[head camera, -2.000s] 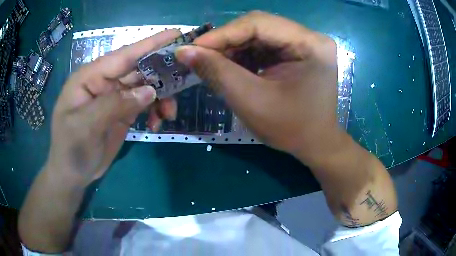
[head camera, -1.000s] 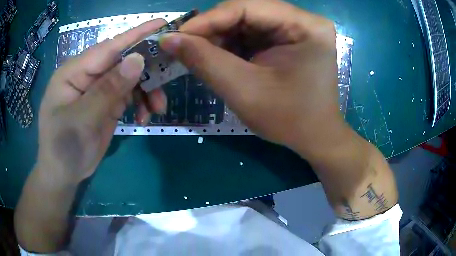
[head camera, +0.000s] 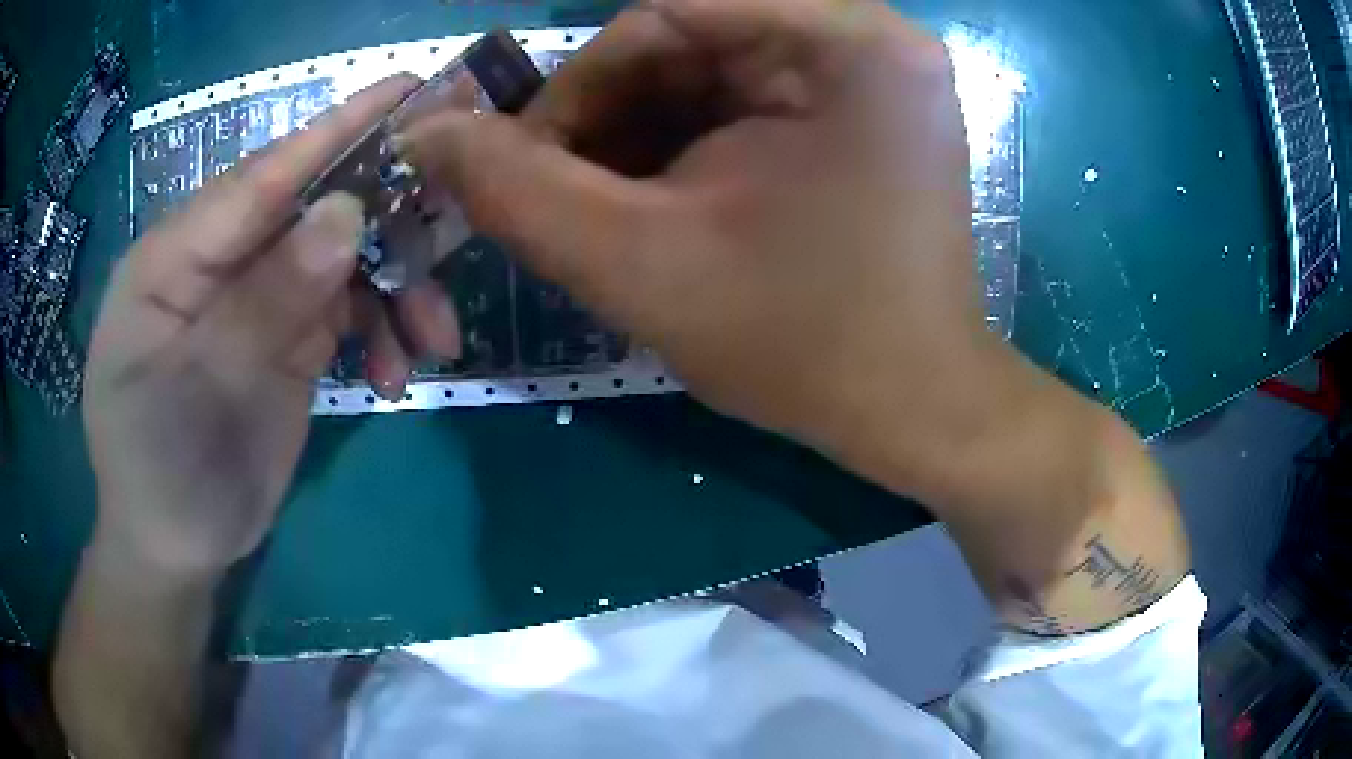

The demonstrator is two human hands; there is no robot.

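Note:
My left hand (head camera: 223, 326) holds a small circuit board (head camera: 401, 200) between thumb and fingers, tilted, above the label sheet. The board shows silvery and dark parts, with a dark end at its upper right. My right hand (head camera: 741, 223) is at the board's upper face, thumb and fingertips close together on it; the fingertips are blurred, and whether they pinch a thin film piece cannot be told. The label sheet (head camera: 571, 389) lies under both hands, with a white edge strip and round holes; its middle is largely hidden.
Loose boards (head camera: 45, 237) lie heaped at the left. A long, curved spare label sheet (head camera: 1287, 156) lies at the right. Small white scraps (head camera: 564, 415) dot the green surface. A red object (head camera: 1305, 389) is beyond the table edge at the right.
Both hands and the board have shifted left. The board has turned, and its dark end now shows more. The right fingertips have moved along its face. The view has shifted slightly too.

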